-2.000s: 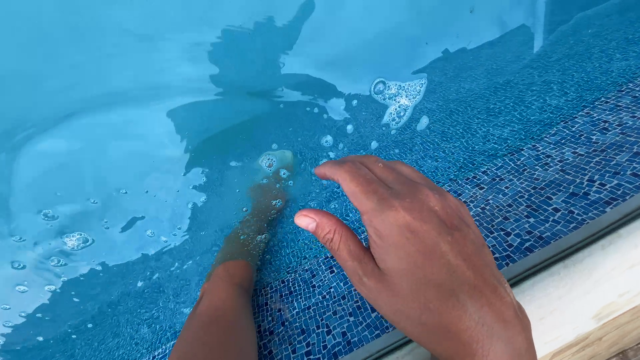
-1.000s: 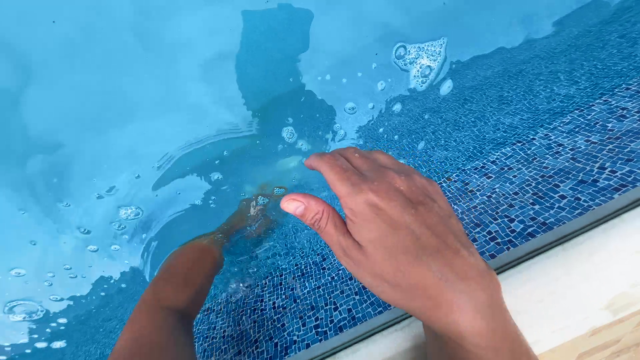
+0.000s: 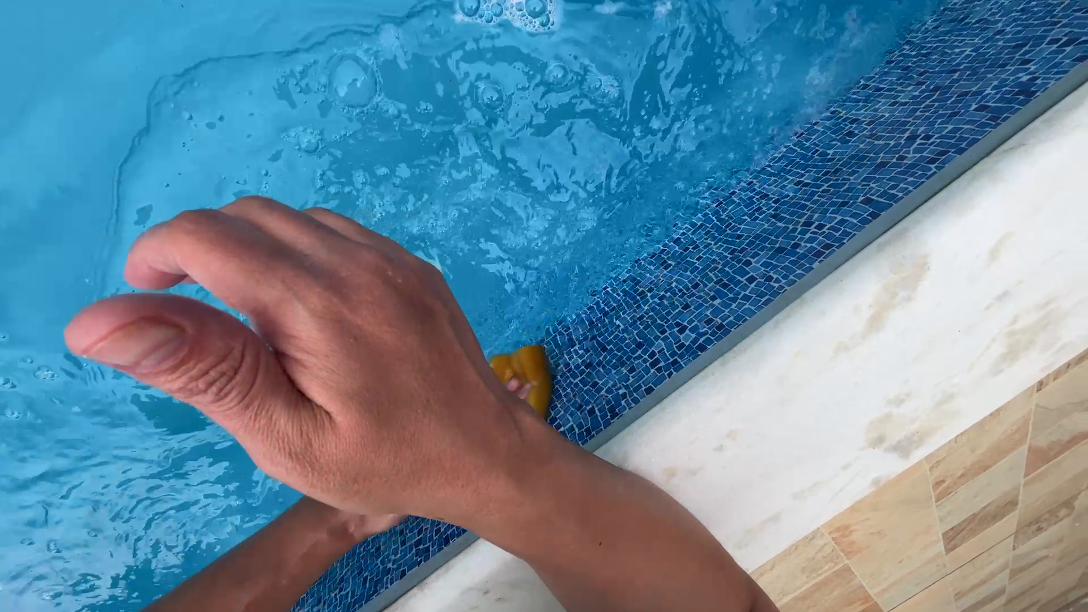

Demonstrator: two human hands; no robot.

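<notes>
In the head view my right hand hangs in the air over the water, palm down. Its fingers are bent and parted from the thumb, and it holds nothing. Behind it, my left forearm reaches in from the lower left. Most of my left hand is hidden by my right hand; only its fingertips and a bit near the wrist show. Those fingertips rest on a yellow sponge or cloth, which sits against the blue mosaic tiles at the pool's waterline. How far the yellow thing is folded cannot be told.
Rippled pool water with foam bubbles fills the upper left. A pale marble coping runs diagonally along the pool edge, with a thin grey strip beside the mosaic. Beige stone paving lies at the lower right.
My left hand, underwater before, is now up at the tiled edge with a yellow thing in view. My right hand has moved left relative to the coping. The water is more stirred.
</notes>
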